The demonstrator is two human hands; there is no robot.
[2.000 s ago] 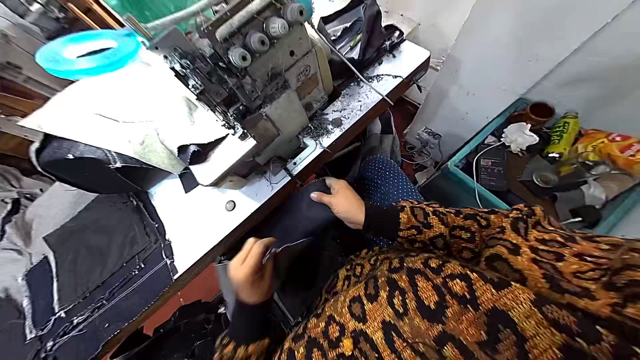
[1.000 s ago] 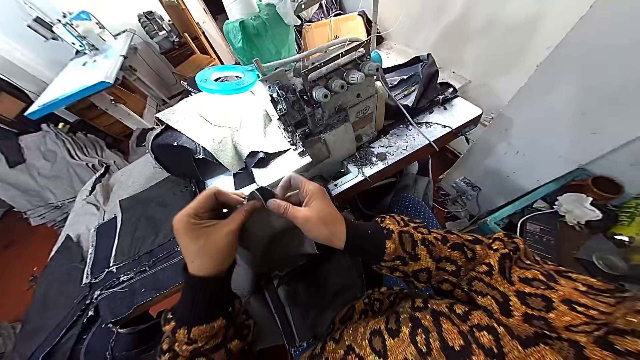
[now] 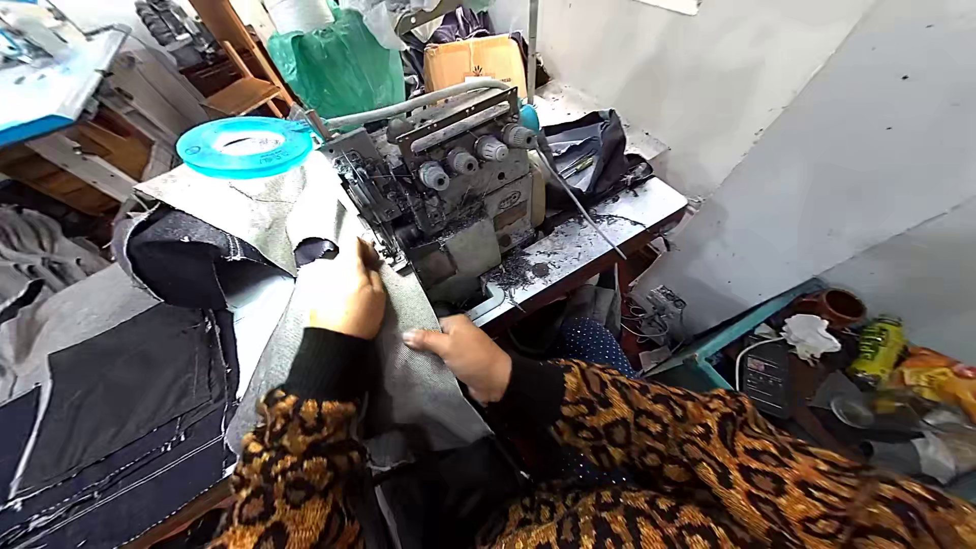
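Observation:
A grey denim fabric piece (image 3: pixel 415 381) runs from my lap up to the needle area of an overlock sewing machine (image 3: pixel 465 183). My left hand (image 3: pixel 347 293) lies on the cloth just left of the presser foot, fingers pointing to it. Nearer to me, my right hand (image 3: pixel 465 354) grips the cloth's right edge, thumb on top, the other fingers partly hidden below. Behind my left hand, more denim (image 3: pixel 252 206) is heaped on the machine table, with a blue ring-shaped tray (image 3: pixel 244 146) on top.
Dark and grey denim pieces (image 3: pixel 130 381) lie at the left. Lint covers the table's right part (image 3: pixel 568 252), with dark cloth (image 3: pixel 587 156) behind. A teal-edged crate (image 3: pixel 709 358) holding a can and wrappers stands at the right. A green plastic bag (image 3: pixel 335 65) is behind the machine.
Both hands were together over the cloth in front of the machine; now they are apart, the left up beside the presser foot, and the grey cloth lies spread up to it.

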